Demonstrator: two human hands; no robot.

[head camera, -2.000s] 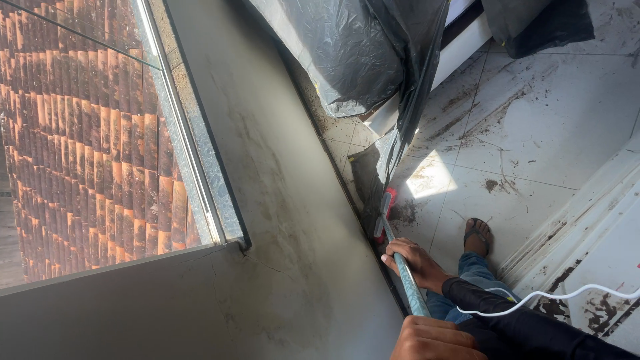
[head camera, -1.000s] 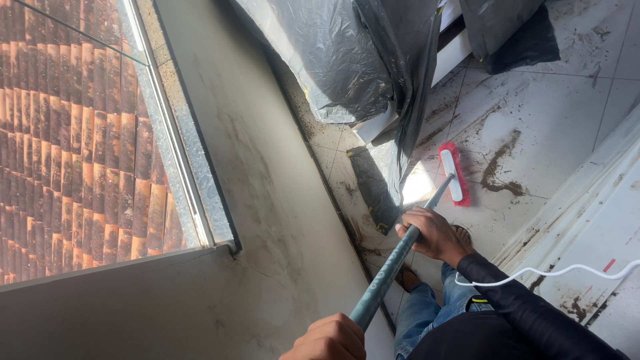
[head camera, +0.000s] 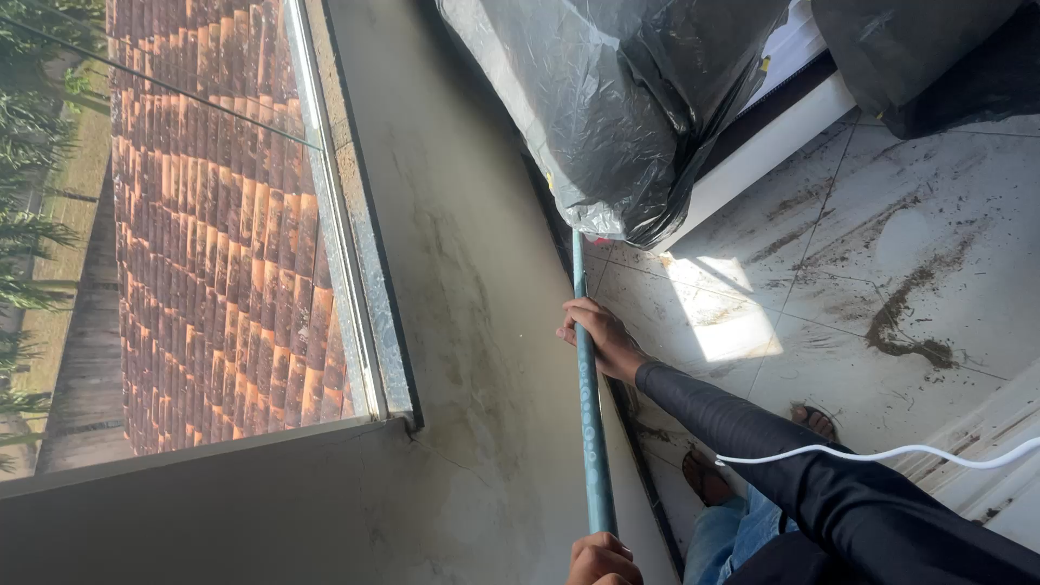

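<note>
My right hand [head camera: 600, 337], in a black sleeve, grips the upper-middle part of a blue-green broom handle [head camera: 591, 406]. Lower on the same handle, at the bottom edge of the view, my left hand [head camera: 603, 559] is closed around it. The handle runs up beside the wall, and its far end passes under a grey plastic sheet [head camera: 617, 138]. Only a bit of red bristle [head camera: 603, 240] shows at the sheet's lower edge; the rest of the broom head is hidden. Dark dirt [head camera: 898, 325] lies smeared on the pale floor tiles [head camera: 845, 374].
A stained wall [head camera: 455, 268] with a window sill [head camera: 357, 219] stands on the left; a tiled roof [head camera: 227, 244] lies outside. A white panel edge [head camera: 764, 158] juts out beneath the plastic. A white cable [head camera: 886, 452] crosses my right sleeve. My sandalled feet [head camera: 815, 422] are at lower right.
One second ago the red and white broom head was on open floor right of the plastic; now it is beside the wall, mostly under the sheet. Both hands have kept hold of the handle.
</note>
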